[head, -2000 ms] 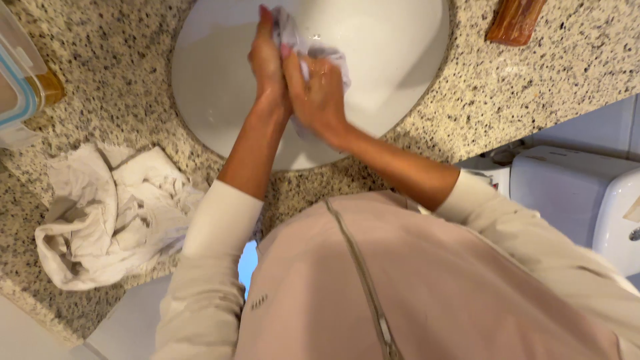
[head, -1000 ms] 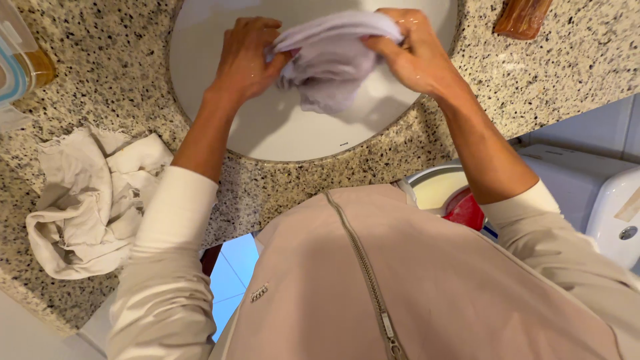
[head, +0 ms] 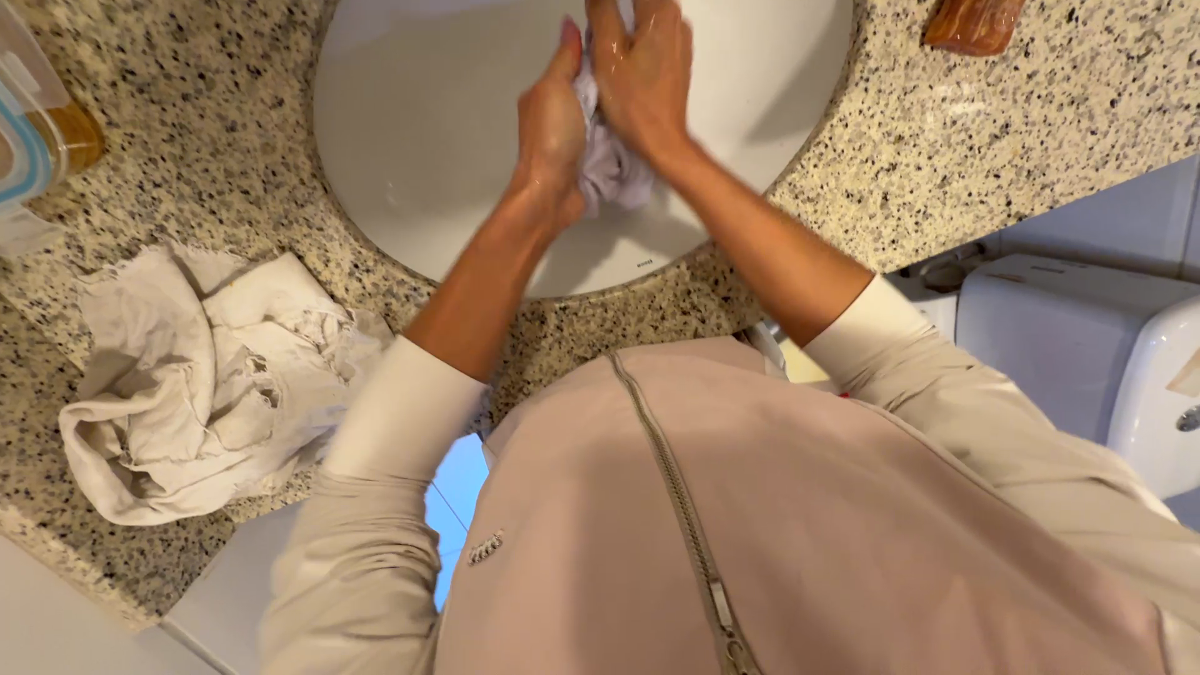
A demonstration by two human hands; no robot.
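Observation:
Over the white oval sink basin (head: 431, 159), both of my hands are pressed together around a wet, pale lilac cloth (head: 614, 173). My left hand (head: 553, 131) grips it from the left, thumb pointing up. From the right, my right hand (head: 647, 80) is wrapped over the bunched fabric, its fingertips near the top edge of the view. Part of the cloth hangs out below the palms. Wet skin shows on the hands. A crumpled, frayed off-white cloth (head: 216, 375) lies on the counter left of the basin.
The speckled granite counter (head: 937, 159) surrounds the basin. Clear containers with blue trim (head: 28, 150) stand at the left edge. A reddish-brown object (head: 975, 23) lies at the upper right. A white toilet tank (head: 1059, 328) is beyond the counter at right.
One second ago the lilac cloth was spread between my separated hands. Now they have come together and the cloth is bunched between them, much as it was two seconds ago.

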